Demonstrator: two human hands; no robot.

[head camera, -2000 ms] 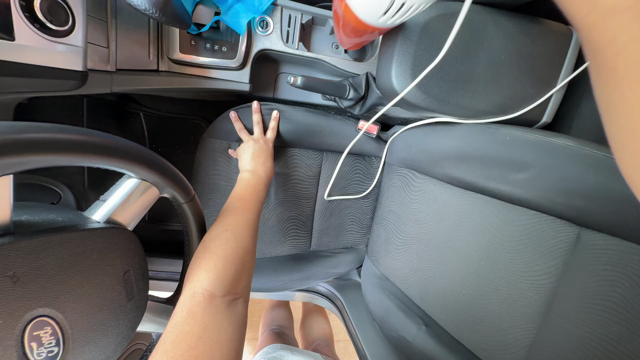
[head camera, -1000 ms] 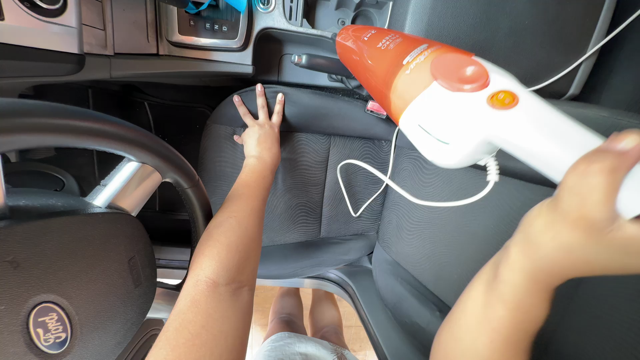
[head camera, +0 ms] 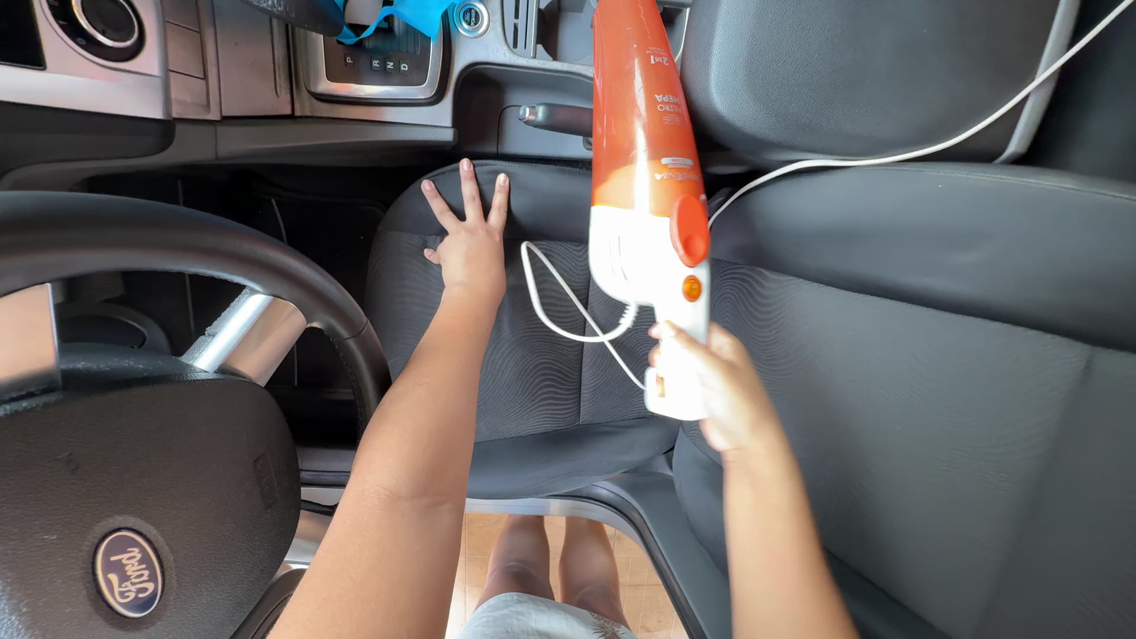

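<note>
My left hand [head camera: 472, 240] rests with its fingers spread on the dark fabric cushion of the car seat [head camera: 524, 382], near the cushion's console side. My right hand [head camera: 723, 382] is closed around the white handle of an orange and white handheld vacuum cleaner [head camera: 643, 177]. The vacuum points away from me, its nose at the top edge of the view over the centre console. Its white power cord [head camera: 559, 330] loops over the cushion beside the handle, and more cord runs across the armrest to the upper right.
A Ford steering wheel [head camera: 342, 302] fills the left side. Beyond the seat lie the gear selector [head camera: 377, 67], a blue cloth item [head camera: 413, 16], the handbrake lever [head camera: 555, 117] and a padded armrest [head camera: 852, 80]. The seat backrest [head camera: 905, 426] stands at the right.
My right hand has brought the vacuum from the right to over the seat and turned it to point away from me. Two seconds ago that hand was not on it in view. My left hand stays on the cushion.
</note>
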